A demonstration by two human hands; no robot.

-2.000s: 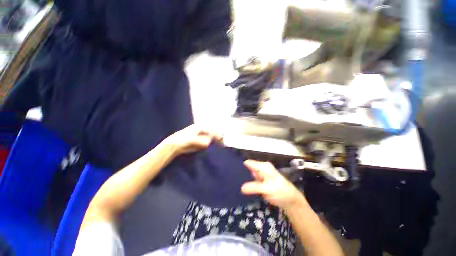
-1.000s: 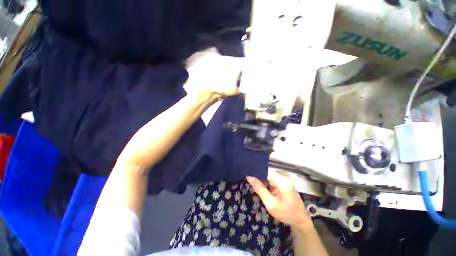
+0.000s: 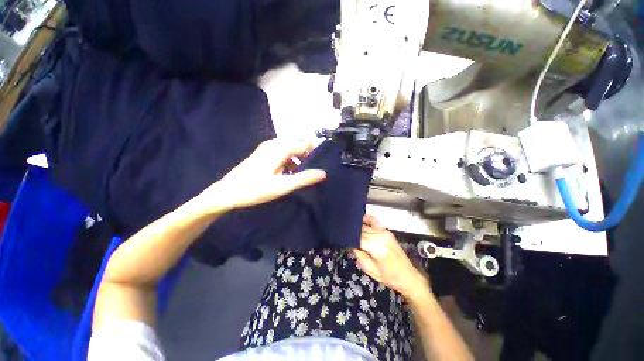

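Observation:
A dark navy garment (image 3: pixel 335 204) lies with its edge under the dark presser foot and needle area (image 3: pixel 361 134) of the cream ZUSUN sewing machine (image 3: pixel 487 46). It hangs over the table's front edge towards my lap. My left hand (image 3: pixel 282 169) lies on the cloth just left of the presser foot, thumb stretched out and fingers partly curled; whether it grips the cloth is hard to tell. My right hand (image 3: pixel 381 255) holds the cloth's right edge near the table's front, below the cylinder arm (image 3: pixel 431 169).
A large navy heap (image 3: pixel 162 141) lies left of the machine. Blue crates (image 3: pixel 42 261) stand on the floor at left. A white box (image 3: pixel 549 147) with a blue flexible neck (image 3: pixel 600 224) sits at right. A linkage lever (image 3: pixel 459 255) hangs below the table edge. Black handwheel (image 3: pixel 613 74) at far right.
The garment has come under the presser foot area. My left hand has moved down from beside the machine head, nearer to me. My right hand stays at the cloth's edge. The view has shifted.

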